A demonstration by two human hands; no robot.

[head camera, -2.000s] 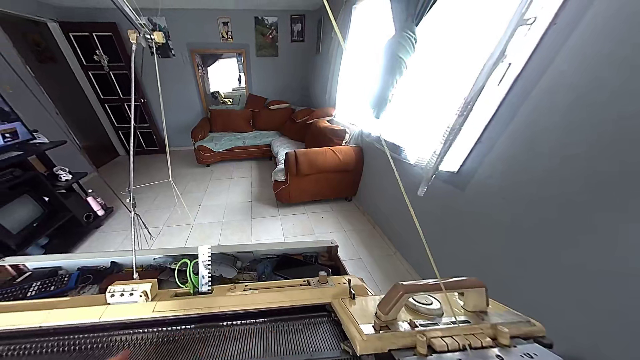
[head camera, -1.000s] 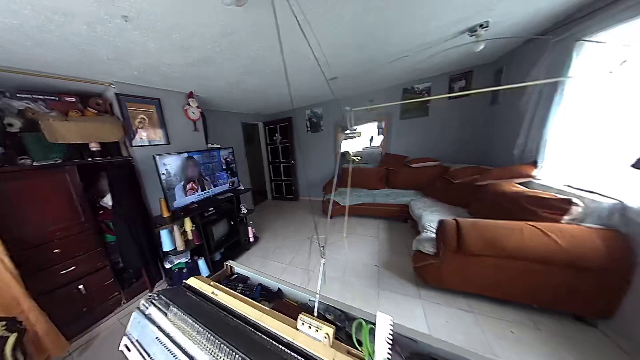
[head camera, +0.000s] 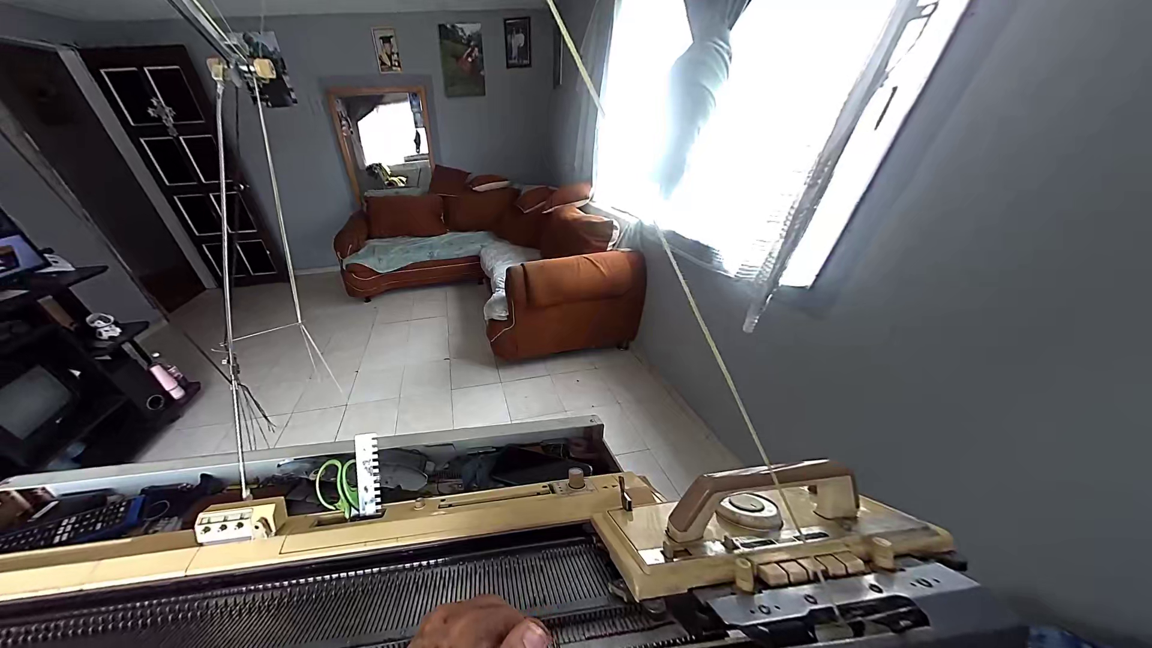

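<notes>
My left hand (head camera: 481, 623) is at the bottom edge, over the needle bed (head camera: 360, 594) of a flatbed knitting machine. The frame cuts it off, so whether its fingers hold anything is hidden. My right hand is out of view. The knitting machine carriage (head camera: 765, 540), with its beige handle (head camera: 765, 490), sits at the right end of the bed. A pale yarn (head camera: 711, 342) runs from above down into the carriage. A row counter (head camera: 238, 524) stands on the machine's back rail. Behind the rail are green-handled scissors (head camera: 337, 486) and a white toothed comb-like tool (head camera: 367, 472).
A tray (head camera: 504, 432) of assorted items lies behind the machine. The yarn mast (head camera: 225, 270) rises at the left. Beyond stand an orange-brown sofa (head camera: 576, 306), a dark shelf unit (head camera: 72, 360) and a bright window (head camera: 765, 117) in the right wall.
The view has swung left and back again. My left hand now shows plainly over the needle bed; two seconds ago only a small part showed, farther left. The carriage is at the right end in both outer frames.
</notes>
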